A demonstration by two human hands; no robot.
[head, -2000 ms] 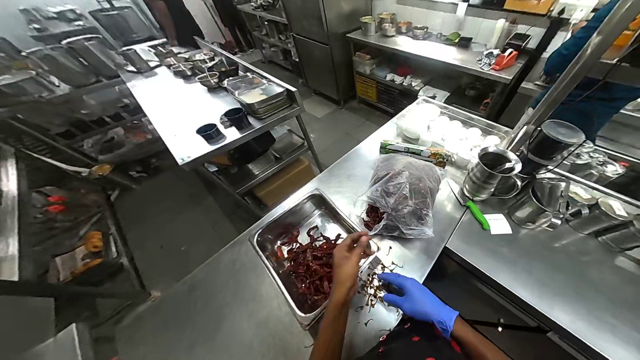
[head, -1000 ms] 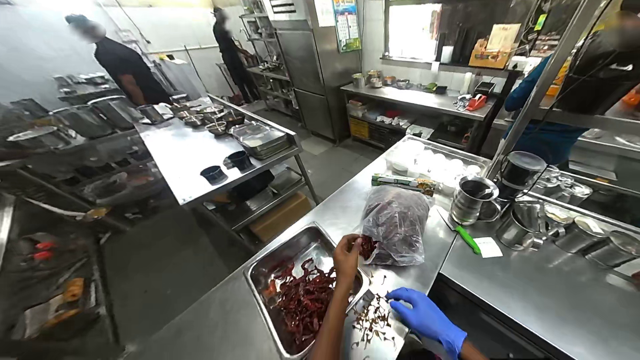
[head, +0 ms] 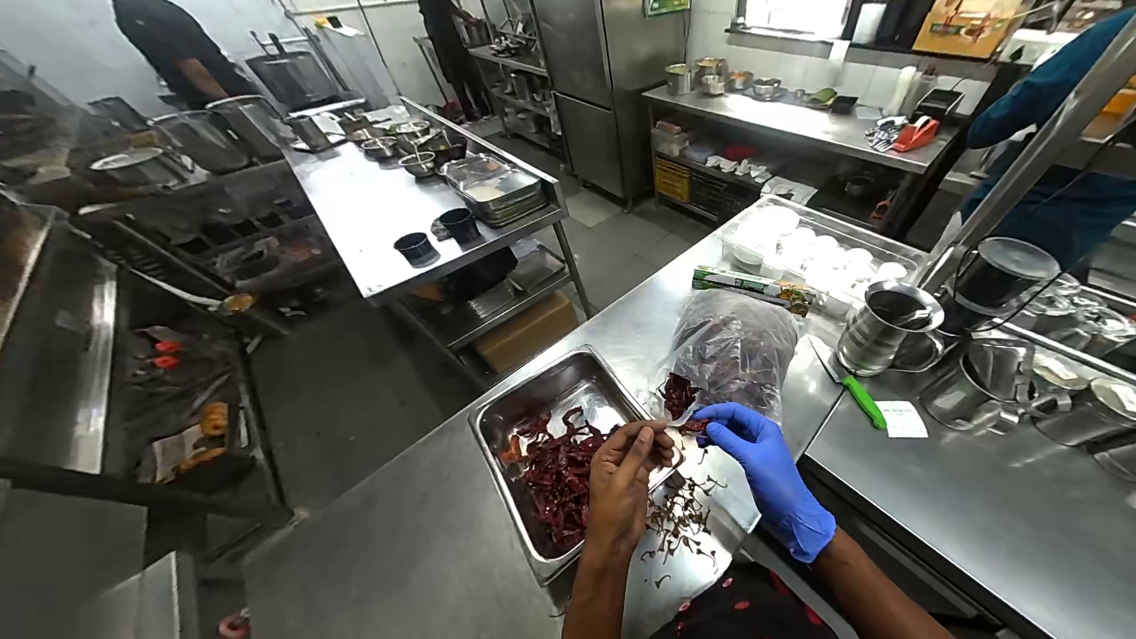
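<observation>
My bare left hand and my blue-gloved right hand meet at the mouth of a clear plastic bag of dried red chillies. Between the right fingers is a dried chilli; the left thumb and fingertips are pinched close beside it, and whether they hold part of it is hard to tell. Left of my hands, a steel tray contains a heap of dried red chillies. Loose chilli stems lie scattered on the steel counter under my hands.
A green-handled knife lies right of the bag, near a steel jug. Behind the bag are a long printed box and a clear bin of white items. Across the aisle stands another steel table. People stand at the back and right.
My right hand has risen from the stems to the bag's mouth and now meets my left hand there, with a chilli in its fingers.
</observation>
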